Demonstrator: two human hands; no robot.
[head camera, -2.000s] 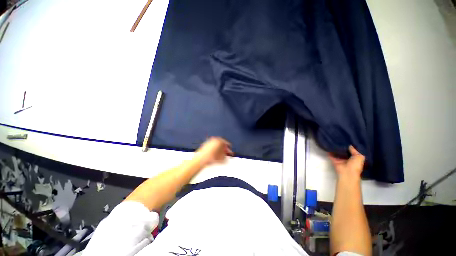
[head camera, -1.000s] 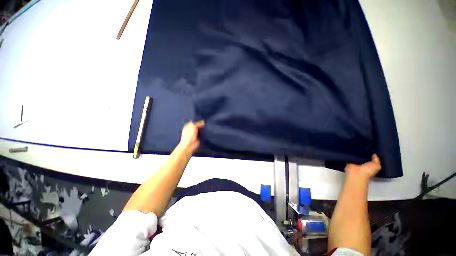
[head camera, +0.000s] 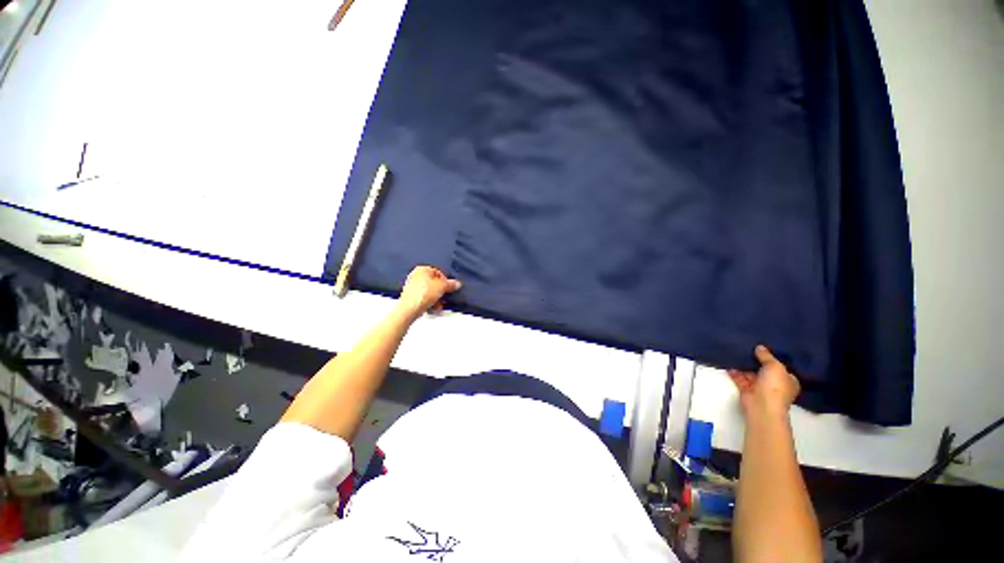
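Note:
Dark navy fabric (head camera: 650, 187) lies over the white table, with small creases near its left part and a thicker fold along its right side. My left hand (head camera: 427, 289) pinches the near edge of the fabric, right of a short pale bar (head camera: 362, 230) that lies on the near left corner. My right hand (head camera: 770, 382) is at the near edge further right, fingers on the cloth; its grip is partly hidden. The silver guide rail (head camera: 661, 412) sticks out from under the near edge between my hands.
Blue blocks (head camera: 613, 417) flank the rail end, with the cutter (head camera: 708, 503) below. An orange-brown strip (head camera: 341, 13) lies far left. A small grey bar (head camera: 59, 239) is near left. A dark cable (head camera: 930, 473) hangs at right. Scraps lie below.
The lifted, bunched cloth now lies flatter, with its near edge drawn over the rail. My left hand took hold of the edge. My right hand moved right, then slightly back left along the edge.

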